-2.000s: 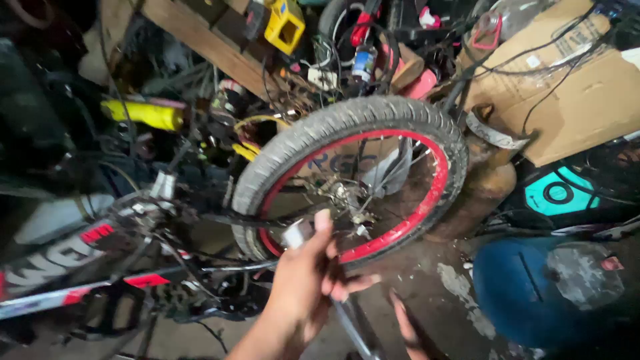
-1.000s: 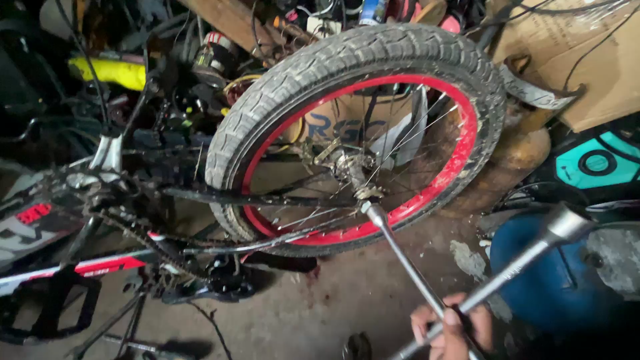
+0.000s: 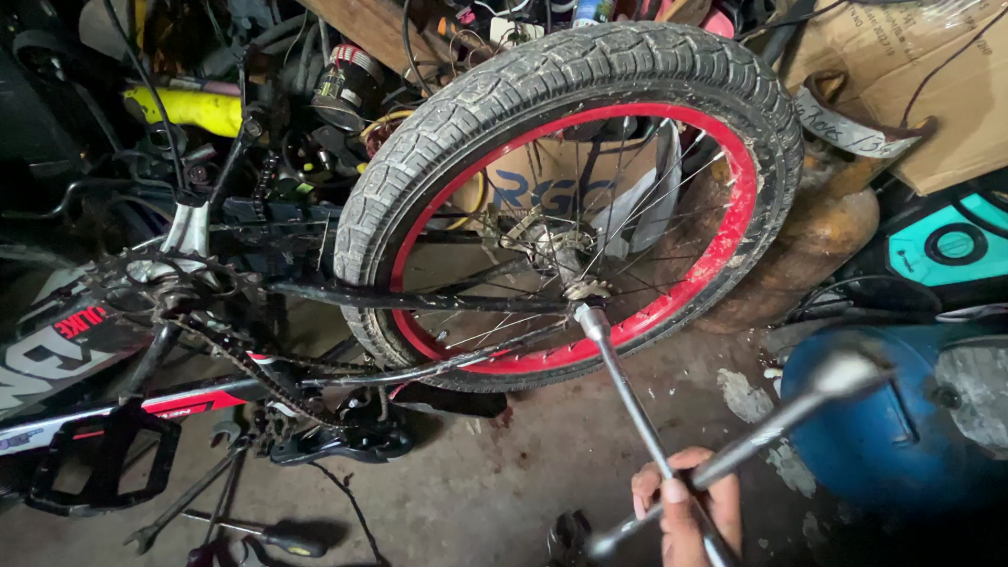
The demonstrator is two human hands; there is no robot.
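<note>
My right hand (image 3: 693, 504) enters at the lower right, its fingers closed around the middle of a four-way lug wrench (image 3: 630, 394). One socket of the wrench sits over the axle end of a bicycle wheel (image 3: 740, 189), by the dropout of the black frame. Another arm of it points up and right, its socket blurred. The wheel has a red rim and a muddy knobby tire. It lies in the rear of a bicycle frame (image 3: 189, 405), whose crank, chainring and chain (image 3: 260, 370) show at the left. My left hand is out of view.
Open-ended wrenches (image 3: 185, 496) and a screwdriver (image 3: 295, 539) lie on the concrete floor at the lower left, below a black pedal (image 3: 106, 461). A blue container (image 3: 835, 465) stands at the right, near a rusty cylinder (image 3: 819, 244). Cardboard (image 3: 945, 87) and clutter lie behind the wheel.
Two seconds ago a hand held the wrench near the wheel with another hand's fingers beside it. Since then the wrench's socket has come onto the axle end, and one hand remains in view.
</note>
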